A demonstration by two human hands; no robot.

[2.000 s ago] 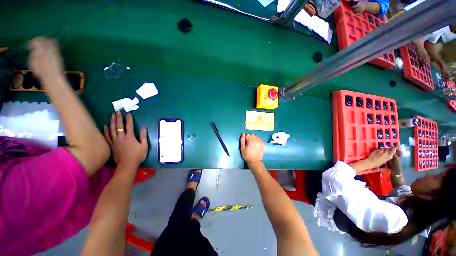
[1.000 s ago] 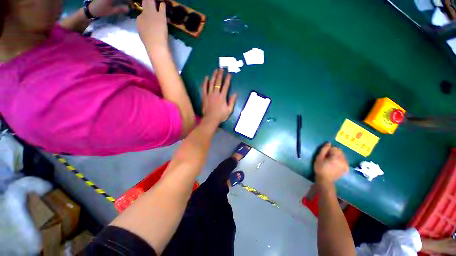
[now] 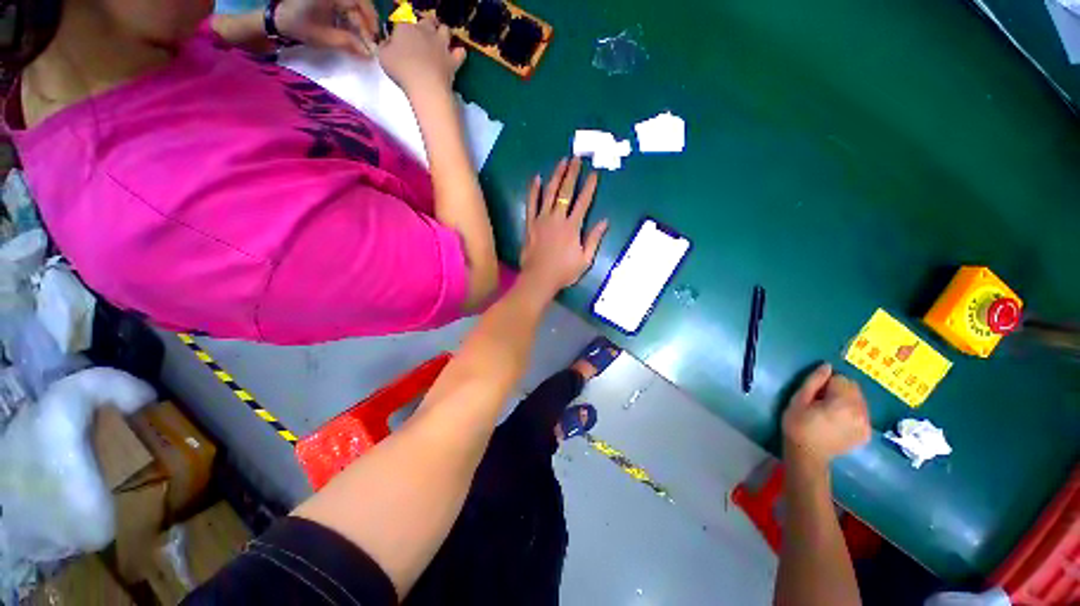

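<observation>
A smartphone with a white lit screen lies flat on the green bench, just right of my left hand. My left hand rests on the bench with fingers apart and a ring on one finger; it holds nothing. My right hand rests at the bench edge with its fingers curled in; nothing shows in it. A black pen lies between the phone and my right hand. White scraps lie beyond my left fingertips. A crumpled white piece lies right of my right hand.
A yellow card and a yellow stop box with a red knob stand at the right. A person in a pink shirt works at the left beside an orange-brown holder strip. Red trays show at the lower right. Boxes lie lower left.
The view has swung left, bringing in more of the pink-shirted person and moving the right-hand worker almost out. My hands, the phone and the pen keep their places on the bench.
</observation>
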